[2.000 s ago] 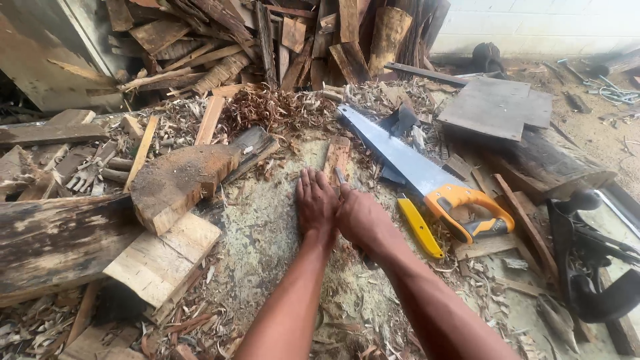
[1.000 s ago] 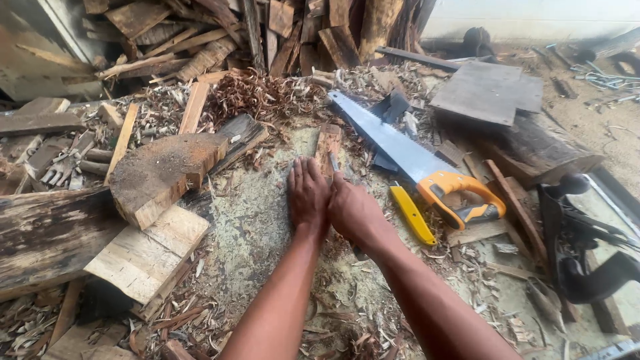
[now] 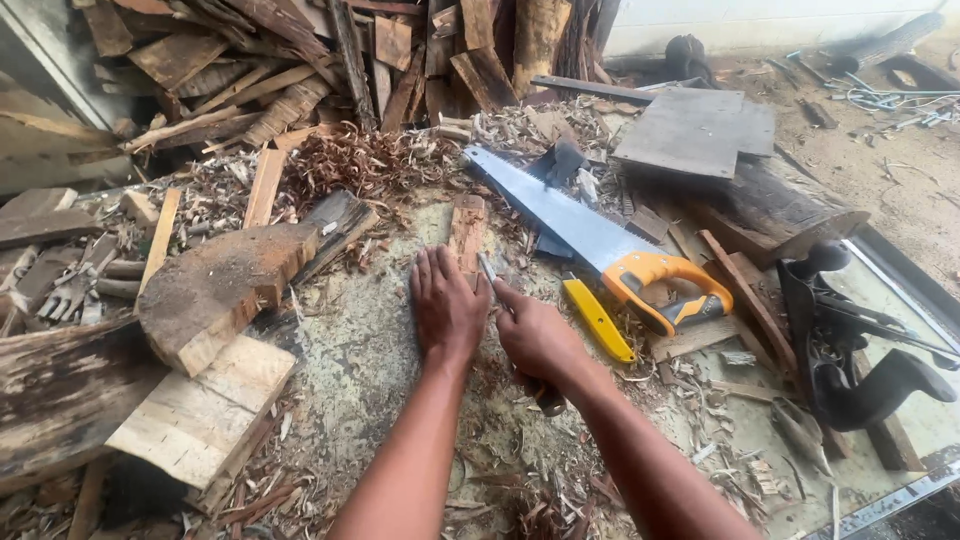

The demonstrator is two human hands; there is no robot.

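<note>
A small reddish wooden piece (image 3: 466, 225) lies lengthwise on the worktop, its near part under my left hand (image 3: 448, 304). My left hand rests flat on it, fingers pointing away from me. Just to the right, my right hand (image 3: 538, 334) is closed around a chisel-like tool; its metal blade (image 3: 488, 268) touches or nearly touches the right edge of the piece, and the handle's end (image 3: 551, 403) shows below the palm. A yellow utility knife (image 3: 598, 321) lies right of my right hand, beside a handsaw with an orange handle (image 3: 667, 289).
A black bench plane (image 3: 840, 337) stands at the right. Thick wood blocks (image 3: 217, 289) and boards (image 3: 202, 412) crowd the left. Reddish shavings (image 3: 360, 161) are heaped at the back, before stacked scrap wood (image 3: 397, 45). A flat grey board (image 3: 686, 131) rests on a log at back right.
</note>
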